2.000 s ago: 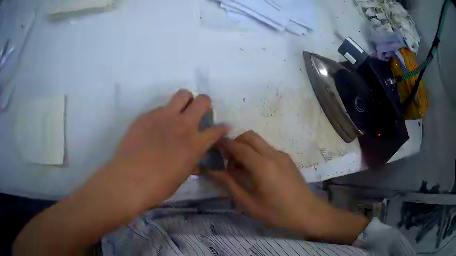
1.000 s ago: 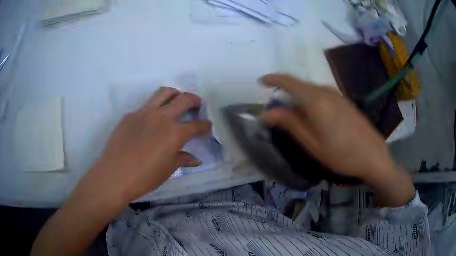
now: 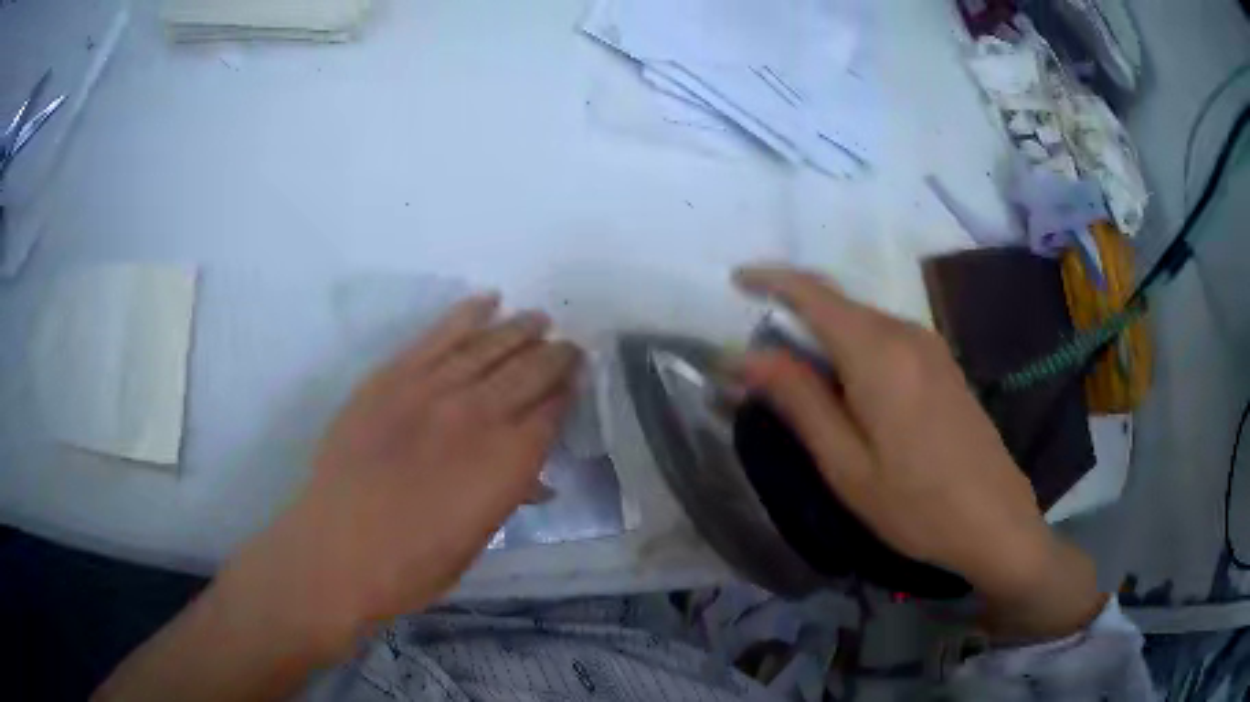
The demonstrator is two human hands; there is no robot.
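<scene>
My left hand (image 3: pixel 446 418) lies palm down and flat on the shiny grey template (image 3: pixel 583 501) and a white cloth piece (image 3: pixel 587 405) near the table's front edge. Its fingers hide much of both. The template's lower part shows below my thumb. My right hand (image 3: pixel 884 439) is closed around the handle of the black steam iron (image 3: pixel 699 460). The iron's silver soleplate points up and left, close to the right side of the cloth. The blur does not show whether it touches the cloth.
A cream pocket piece (image 3: pixel 130 364) lies at the left. A cream stack (image 3: pixel 261 17) and white pieces (image 3: pixel 740 69) are at the far side. Scissors (image 3: pixel 25 124) lie far left. The dark iron rest (image 3: pixel 1008 343), orange-yellow packet (image 3: pixel 1117 322) and scraps (image 3: pixel 1042 117) are at the right.
My right hand has left the template, taken the iron off its rest and brought it left beside the cloth. My left hand has gone from gripping the template to lying flat over it.
</scene>
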